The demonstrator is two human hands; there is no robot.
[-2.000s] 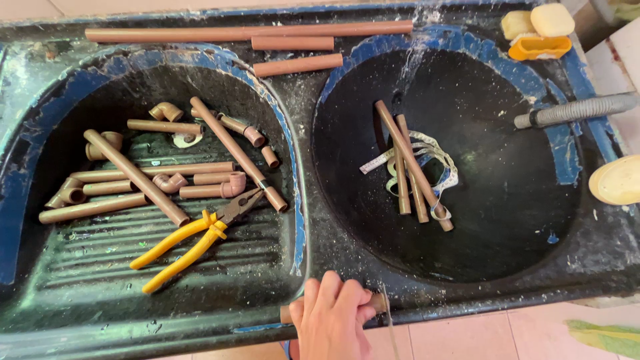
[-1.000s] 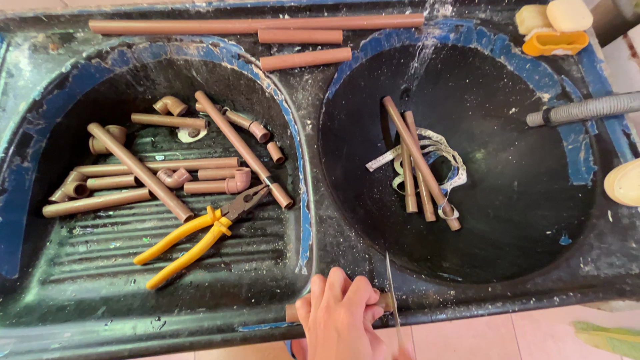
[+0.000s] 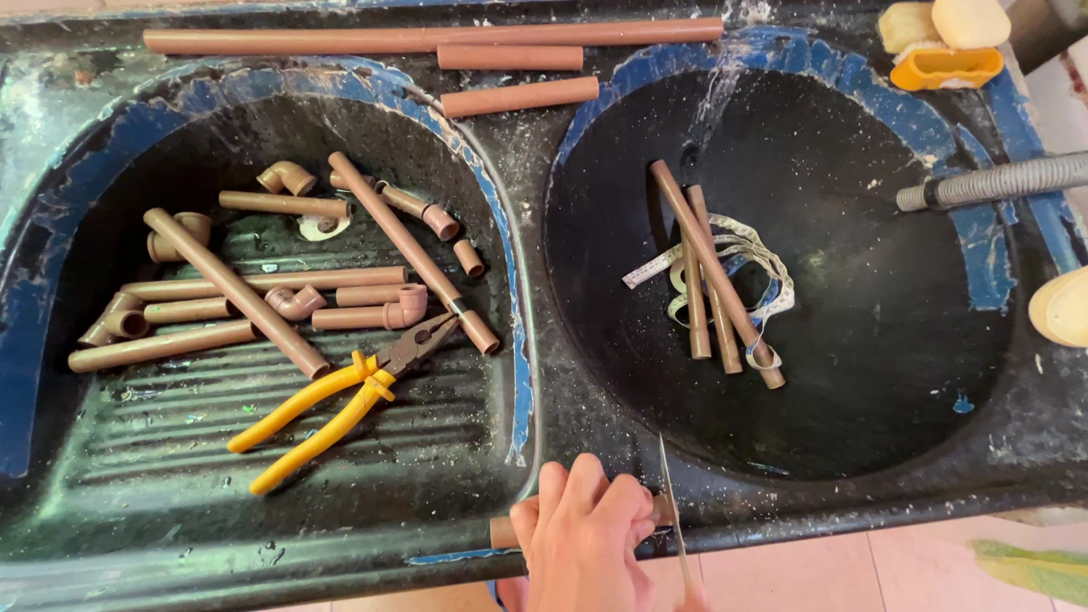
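Note:
On the front rim of the black sink unit, my left hand presses down around a short brown plastic pipe, whose ends show on both sides. A thin metal saw blade crosses the pipe near its right end. Only a blurred bit of my right hand shows at the bottom edge, at the blade's lower end. Yellow-handled pliers, brown pipe pieces and elbow fittings lie in the left basin. In the round right basin, several pipes lie with a white measuring tape.
A long brown pipe and two shorter ones rest along the back. At the back right are soap bars and an orange holder. A grey corrugated hose juts over the right basin.
The blade's tip reaches farther up past the pipe than two seconds ago. My left hand stays on the pipe at the front rim.

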